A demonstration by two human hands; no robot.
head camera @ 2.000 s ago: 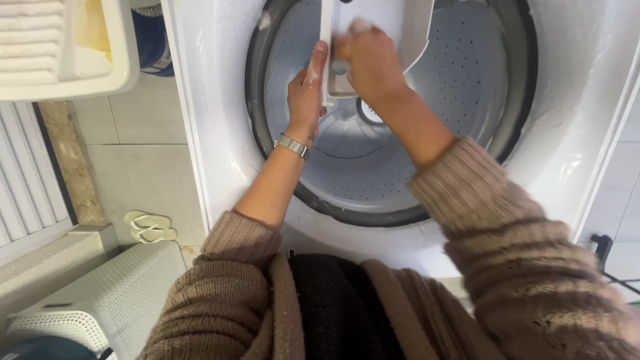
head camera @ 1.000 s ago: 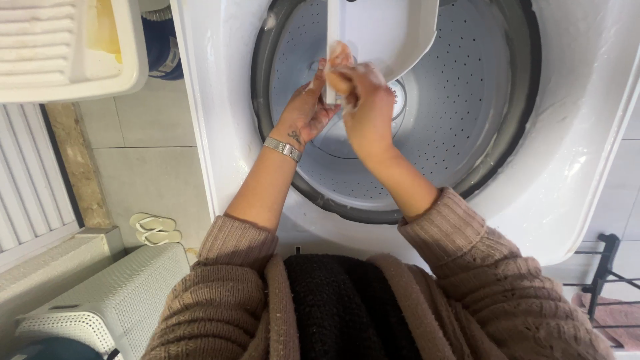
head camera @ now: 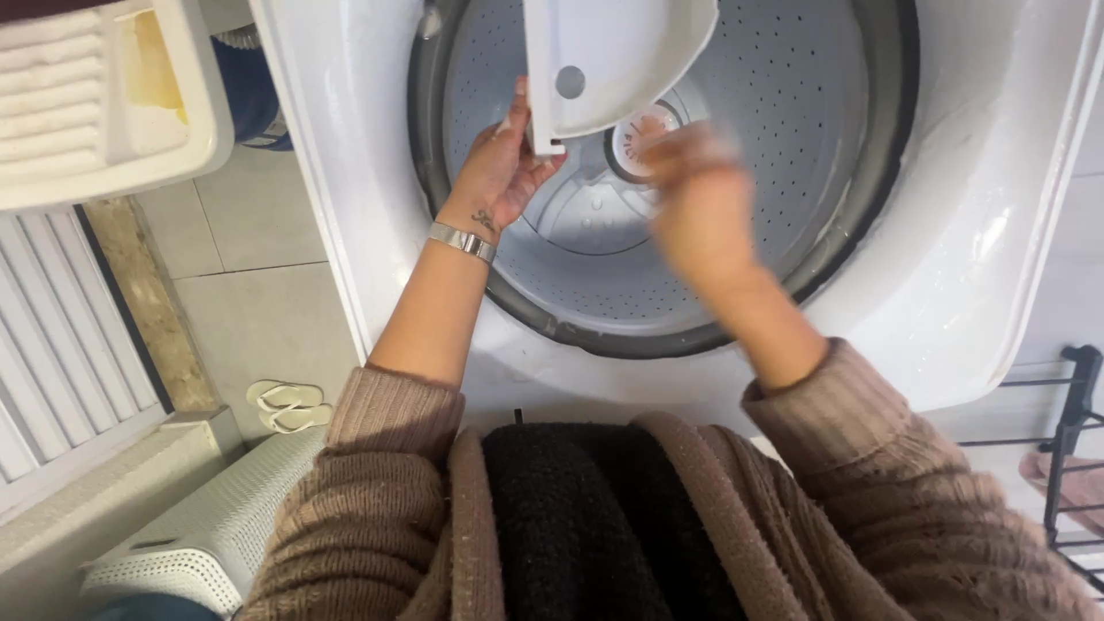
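Observation:
My left hand (head camera: 504, 168) grips the lower corner of a white plastic tray (head camera: 634, 60) with a round hole near its corner. The tray is over the drum (head camera: 793, 112) of a top-loading washing machine (head camera: 957, 285). My right hand (head camera: 703, 203) is blurred, right of the tray and apart from it, above the drum. Something pale and orange shows by its fingertips, too blurred to name. Below it, the round cap of the agitator (head camera: 642, 138) is partly hidden.
A ribbed white wash sink (head camera: 198, 147) is at the upper left, with a blue container (head camera: 250, 90) beside it. Flip-flops (head camera: 289, 405) lie on the tiles near a white perforated basket (head camera: 194, 517). A black metal rack (head camera: 1065, 431) stands at the right.
My right hand has moved right, away from the tray's edge, where it was a second ago. My left hand still holds the tray's corner.

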